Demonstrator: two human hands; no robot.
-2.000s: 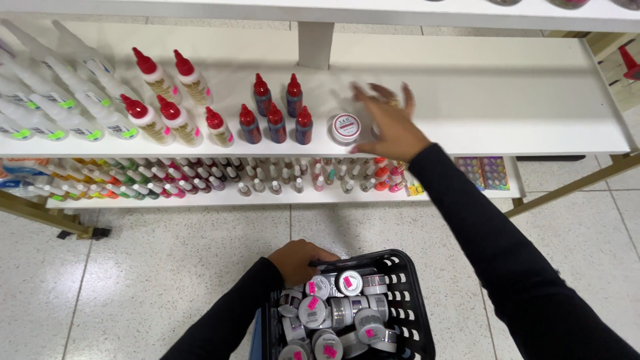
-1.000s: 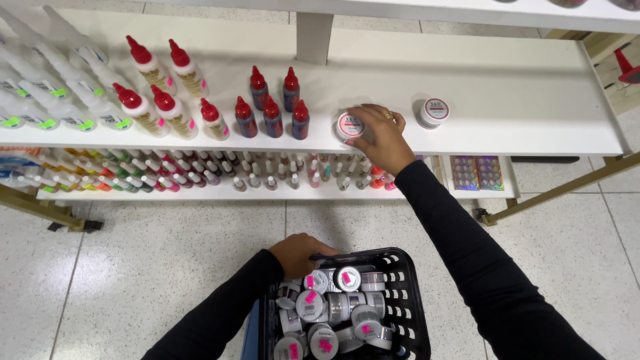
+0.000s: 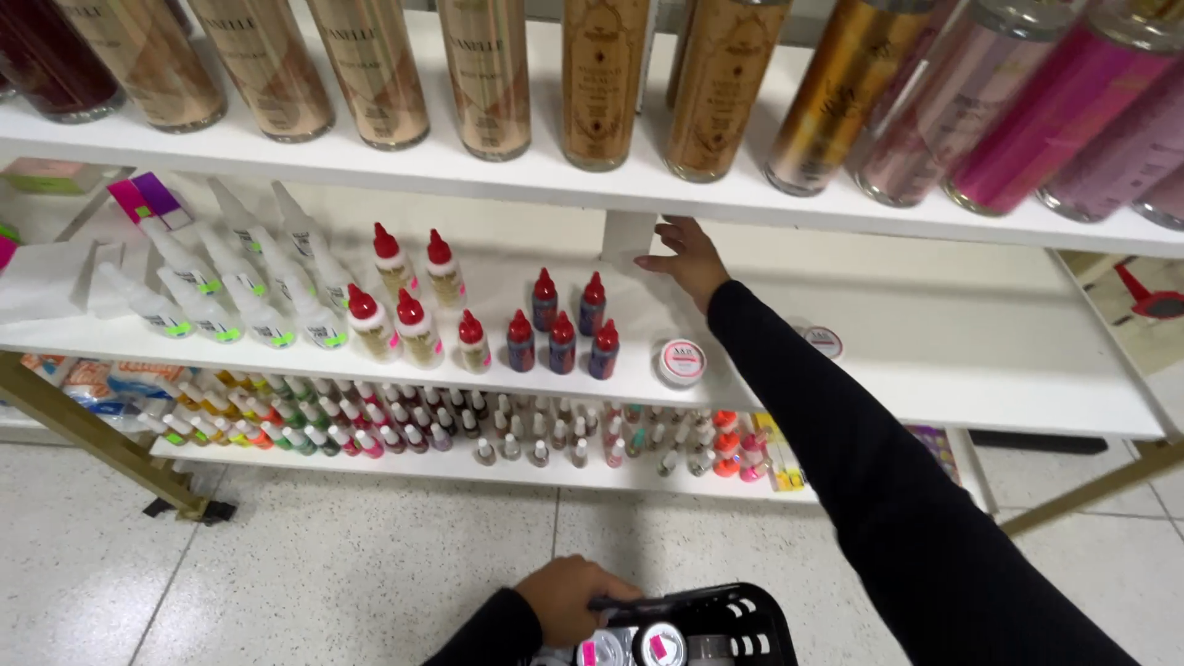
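Observation:
My left hand [image 3: 575, 597] grips the rim of a black plastic basket [image 3: 772, 615] at the bottom, which holds several round jars [image 3: 660, 645], some with pink stickers. My right hand [image 3: 686, 261] is over the back of the middle shelf by its upright support [image 3: 629, 239], fingers apart, with nothing seen in it. A white-lidded jar [image 3: 683, 362] stands near the shelf's front edge, below that hand. Another white-lidded jar [image 3: 823, 342] is farther right, partly behind my sleeve. Dark bottles with red caps [image 3: 561, 344] stand left of the jars.
White bottles with red tips [image 3: 418, 331] and clear nozzle bottles [image 3: 250, 287] fill the middle shelf's left part. Nail polish bottles [image 3: 370, 421] line the lower shelf [image 3: 555, 474]. Body spray bottles [image 3: 486, 83] stand on the upper shelf [image 3: 518, 176], which overhangs the right hand.
My right hand has let go of the left jar and moved back toward the upright support. The view has shifted upward, showing the upper shelf's bottles. My left hand stays on the basket.

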